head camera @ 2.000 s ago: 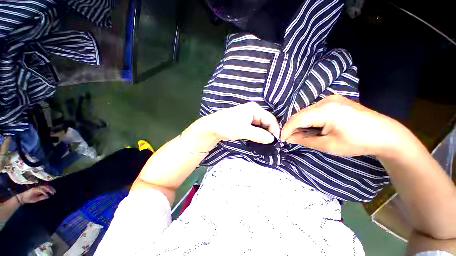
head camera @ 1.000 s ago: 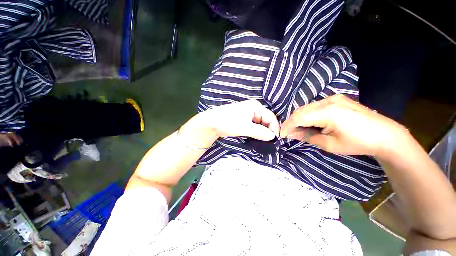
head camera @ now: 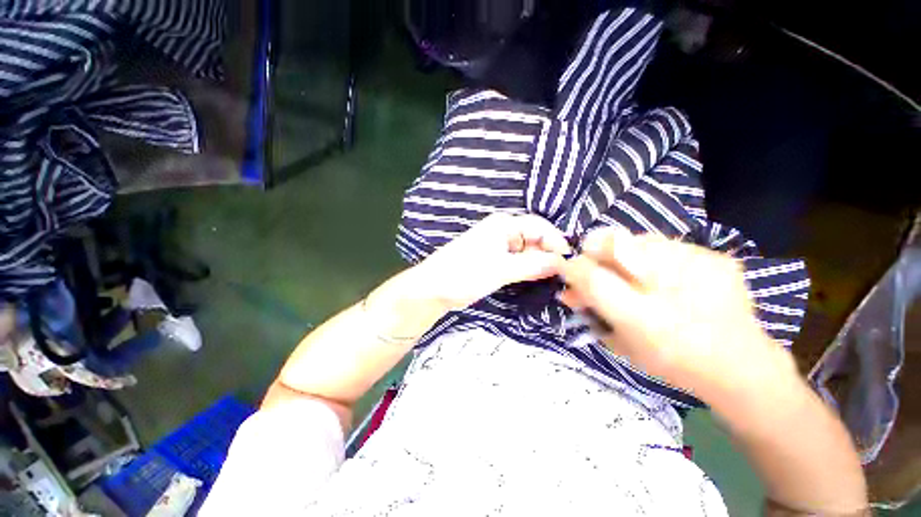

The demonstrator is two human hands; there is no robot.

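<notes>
The navy-and-white striped garment (head camera: 485, 162) lies bunched on my lap. My left hand (head camera: 505, 257) pinches a fold of it between thumb and fingers, near the middle. My right hand (head camera: 646, 293) is blurred and turned over beside my left fingertips, its fingers curled. A dark narrow object, perhaps snips (head camera: 596, 321), shows under my right fingers. A plain dark patch of cloth lies below my left fingertips. No needle or thread can be made out.
More striped garments (head camera: 141, 116) lie on a blue-edged stand at upper left. A blue plastic crate (head camera: 182, 454) and mixed cloth are at lower left on the green floor (head camera: 263, 263). Clear plastic (head camera: 868, 353) is at right.
My right hand has rotated and moved slightly down; it is now blurred. The garment has shifted, with striped cloth showing behind my right wrist. The dark leg-like shape at left has gone.
</notes>
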